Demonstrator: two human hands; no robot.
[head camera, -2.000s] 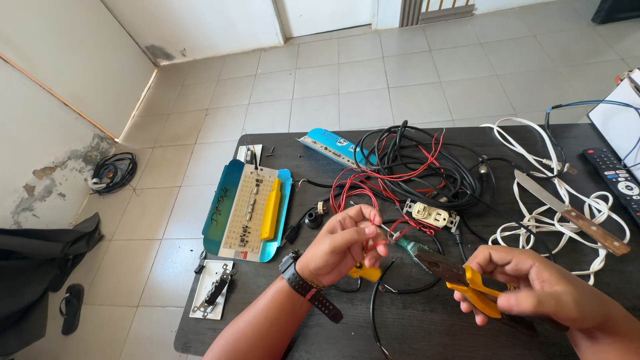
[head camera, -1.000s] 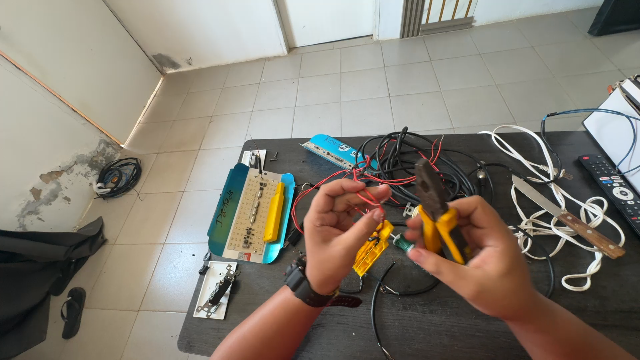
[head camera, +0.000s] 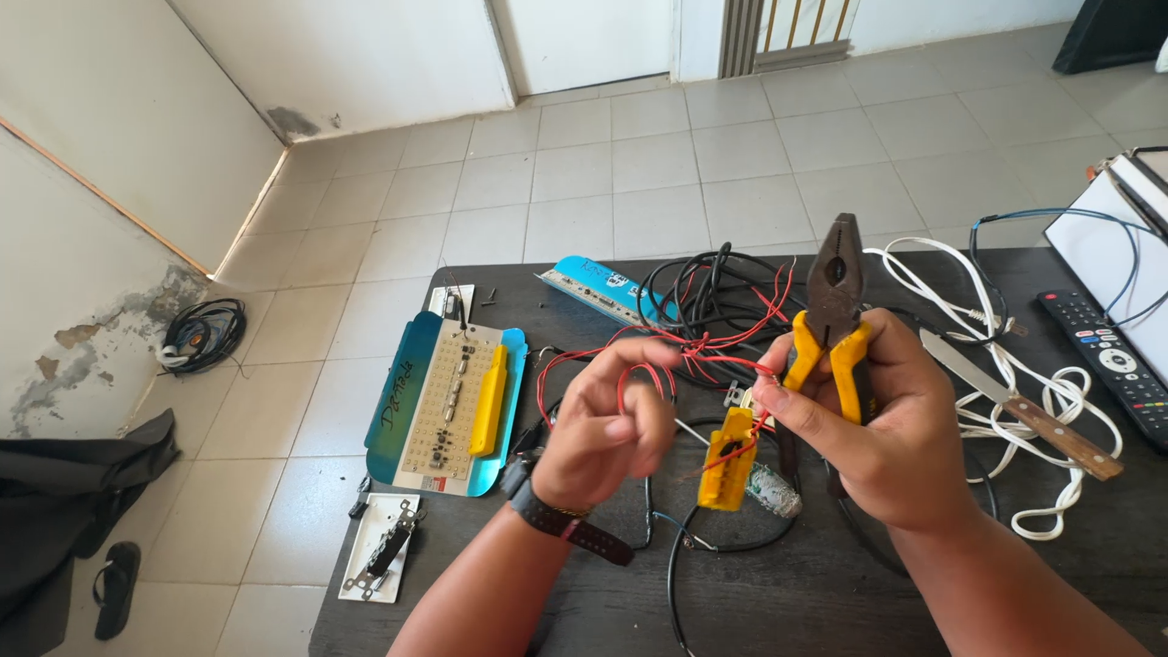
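Note:
My right hand (head camera: 871, 420) holds combination pliers (head camera: 832, 319) with yellow handles, jaws pointing up, and pinches a red wire (head camera: 730, 359) between thumb and finger. My left hand (head camera: 611, 420), slightly blurred, has curled fingers beside the looped red wires; whether it grips one I cannot tell. Below and between the hands is a yellow plastic housing (head camera: 726, 461) with red wire ends across it. Next to it lies a green and silver screwdriver-like handle (head camera: 774, 491), its shaft pointing up left. A cream electrical socket (head camera: 756, 401) is partly hidden behind my right hand.
A circuit board with many small parts (head camera: 443, 411) lies on a blue tray (head camera: 388, 429) at left. Coiled black cable (head camera: 721, 283) and another blue piece (head camera: 620, 290) lie behind. At right are white cord (head camera: 1072, 401), a wooden-handled knife (head camera: 1049, 424) and a remote control (head camera: 1118, 365). A switch plate (head camera: 379, 547) lies front left.
The pliers, over the table and pointing left two seconds ago, now point up in my right hand. My left hand has moved off the screwdriver-like tool, which now lies on the table.

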